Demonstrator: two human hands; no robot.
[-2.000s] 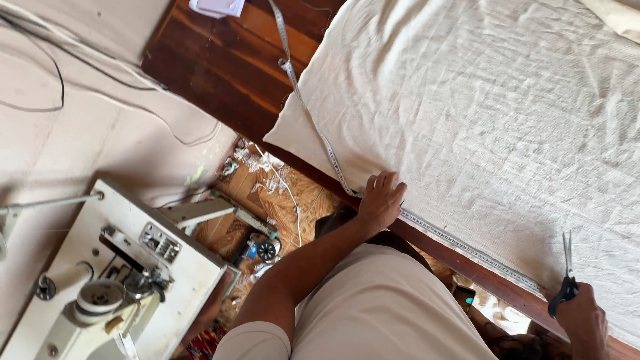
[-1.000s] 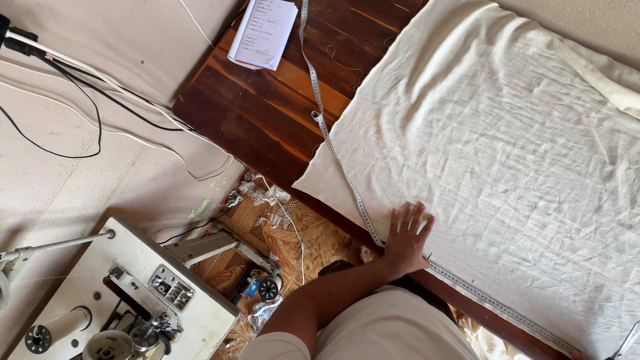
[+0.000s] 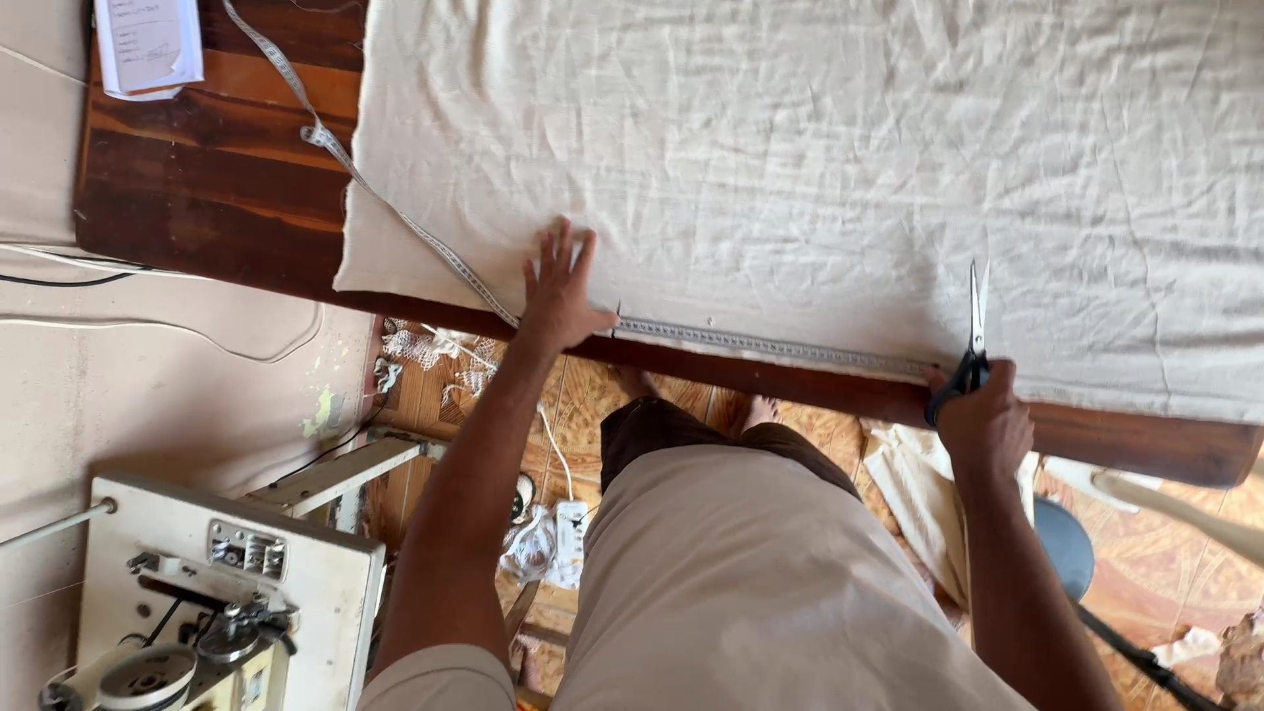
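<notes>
Cream fabric (image 3: 770, 178) lies wrinkled over the wooden table (image 3: 227, 188). Along its near edge runs a measuring tape (image 3: 780, 346), whose other part slants up to the left across the fabric corner onto the bare wood. My left hand (image 3: 563, 301) presses flat on fabric and tape near the edge, fingers spread, with a small dark mark beside the thumb. In my right hand (image 3: 987, 415) are scissors (image 3: 978, 316) with dark handles, their blades slightly apart and pointing away from me over the fabric. The fingertips of that hand are at the tape's right end.
A notepad with handwriting (image 3: 148, 44) rests at the table's upper left. At lower left stands an industrial sewing machine (image 3: 237, 592). Below the table edge are a white power strip (image 3: 571, 543), fabric scraps (image 3: 434, 346), hanging cream cloth (image 3: 918, 504) and a dark round seat (image 3: 1064, 548).
The view has shifted, bringing my right hand with the scissors back in sight after it was mostly out of frame. My left hand has gone from bent fingers to lying flat with fingers spread.
</notes>
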